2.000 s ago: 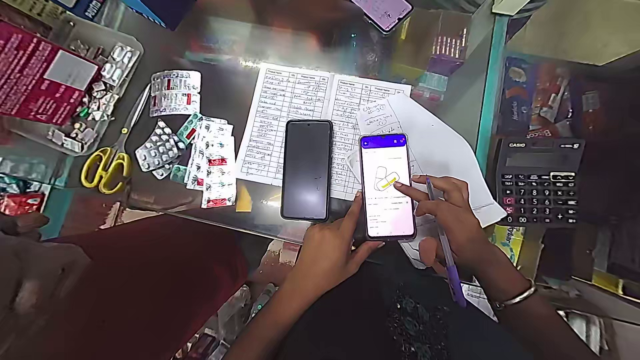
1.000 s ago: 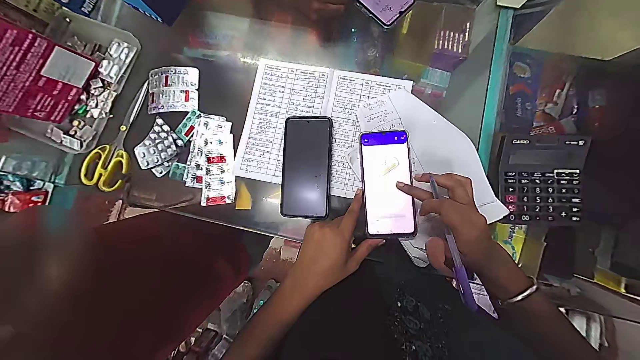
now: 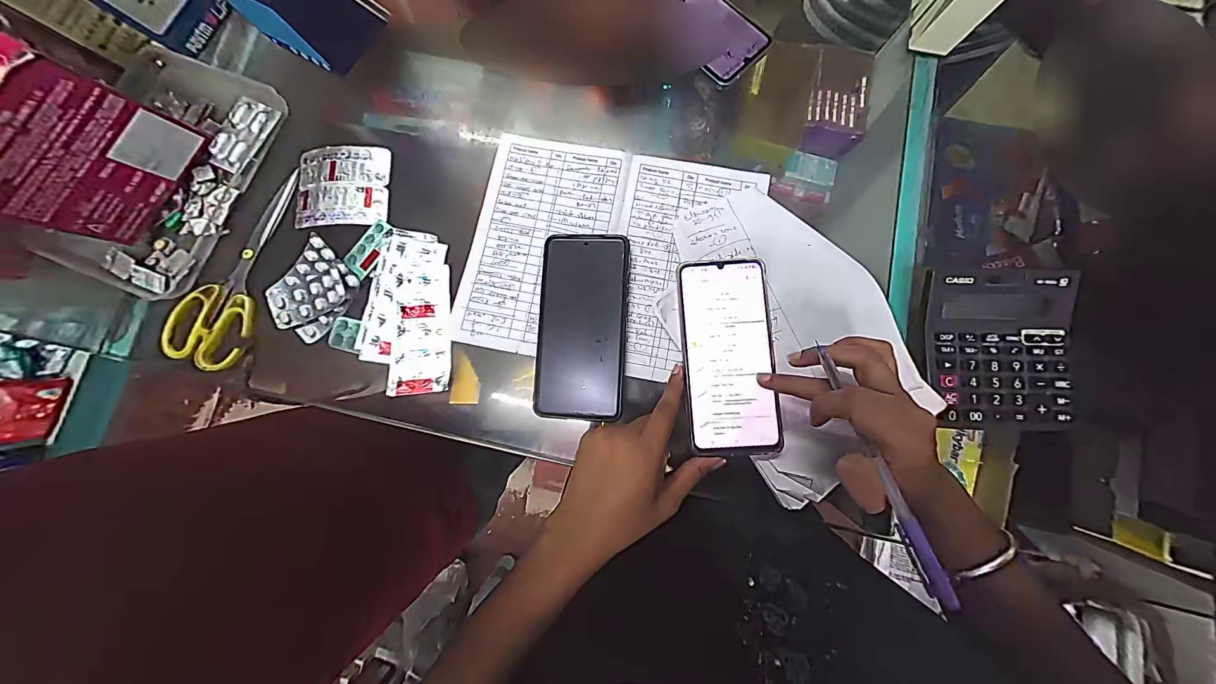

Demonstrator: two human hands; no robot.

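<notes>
A lit smartphone point(image 3: 730, 361) showing a white page of text stands out at the centre. My left hand point(image 3: 622, 480) grips its lower left edge and bottom between thumb and fingers. A purple pen point(image 3: 902, 513) is held between the fingers of my right hand point(image 3: 874, 418), whose index fingertip is at the screen's right edge. Just left of the lit phone lies a dark-screened smartphone point(image 3: 581, 328), on an open ruled notebook point(image 3: 508, 228) with handwritten entries. Loose white papers point(image 3: 836, 275) lie behind and to the right of the lit phone.
Blister packs point(image 3: 418, 323) and yellow-handled scissors point(image 3: 223, 313) lie on the glass counter's left side. Beyond them is a plastic tray point(image 3: 271, 119) of medicine strips with a maroon box point(image 3: 95, 152). A calculator point(image 3: 1002, 351) sits at right, another phone point(image 3: 736, 43) at the top.
The lit phone's screen has gone from an illustration, through a mostly blank page, to lines of text. My right index finger has moved from over the screen to its right edge.
</notes>
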